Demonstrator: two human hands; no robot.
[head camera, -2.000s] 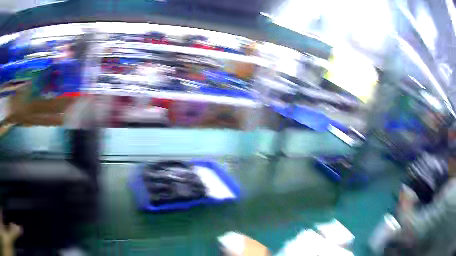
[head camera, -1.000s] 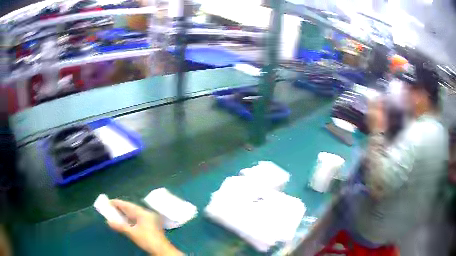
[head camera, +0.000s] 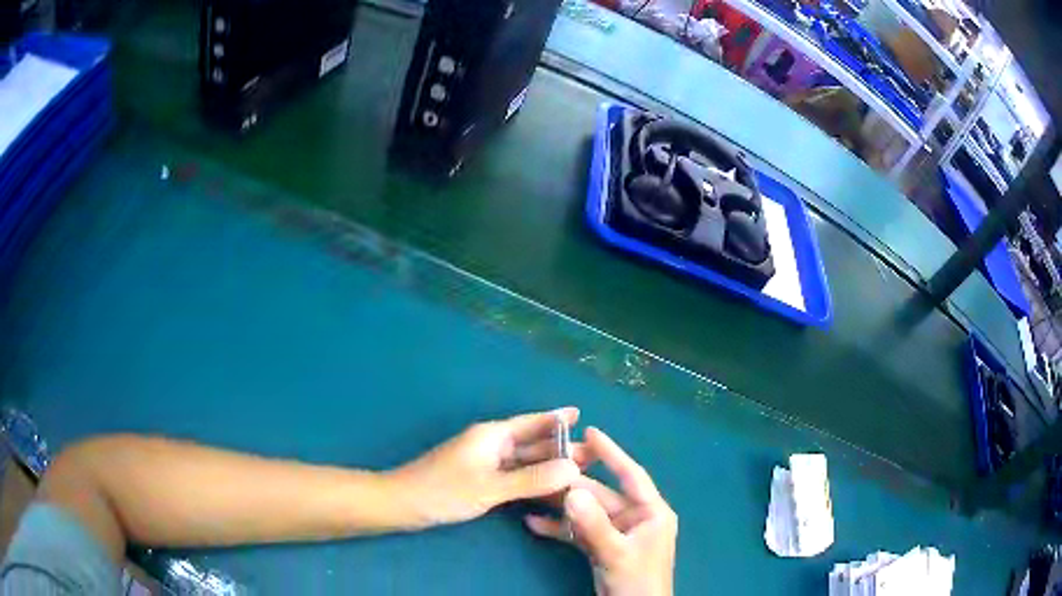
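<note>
A thin white folded leaflet (head camera: 564, 435) shows nearly edge-on between my hands, above the green bench. My left hand (head camera: 501, 468) comes in from the left and pinches it between thumb and fingers. My right hand (head camera: 620, 519) is at its lower end, thumb and fingers close around it, index finger raised; the fingers partly hide the leaflet. A small stack of white leaflets (head camera: 800, 508) lies to the right. A pile of white manuals (head camera: 894, 575) is cut off by the bottom edge.
Two black retail boxes (head camera: 466, 87) (head camera: 274, 58) stand on the dark green belt (head camera: 512, 233). A blue tray (head camera: 699, 285) holds black headphones (head camera: 693, 192) in their inner tray and a white sheet. Stacked blue trays (head camera: 58, 151) are at left. Another loaded tray (head camera: 990, 408) is far right.
The view has swung left and down. My right hand has moved from beside the leaflet stack to my left hand, which is now in view; the small white piece is between them.
</note>
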